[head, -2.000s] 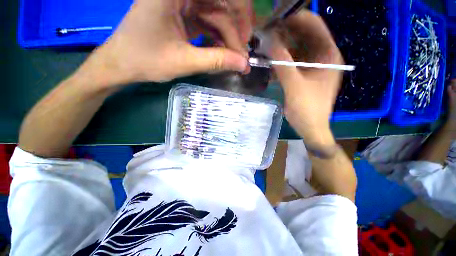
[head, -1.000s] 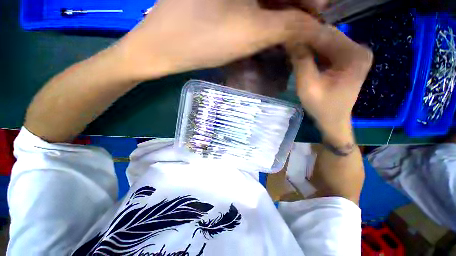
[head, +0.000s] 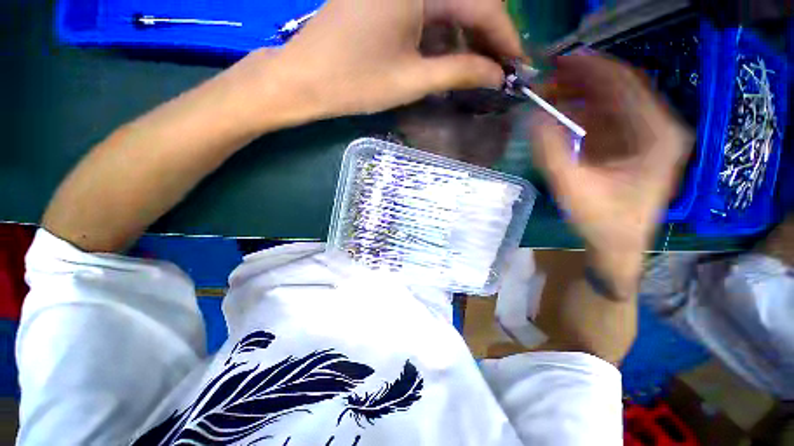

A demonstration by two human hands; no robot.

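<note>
My left hand [head: 435, 57] grips a stemmed piece [head: 554, 112] by its dark metallic head between thumb and finger. The white stem points down to the right. My right hand [head: 614, 144] is blurred, just right of the stem; whether it holds anything cannot be told. A clear plastic box [head: 346, 196] below the hands, at the bench edge, is filled with aligned stemmed pieces. The blue tray [head: 96, 33] at upper left holds a stemmed piece with a dark head, and another shows beside my left forearm.
A blue bin of black fittings [head: 677, 61] is partly behind my right hand. A blue bin [head: 738, 224] of silver-white parts stands farther right. A dark grey bar [head: 601, 28] crosses the upper right. Another person's sleeve [head: 757, 300] is at the right edge. A red stool [head: 657, 422] is below.
The stemmed piece, hidden behind the hands one second ago, shows again, tilted down to the right. My right hand has moved right, away from my left fingers.
</note>
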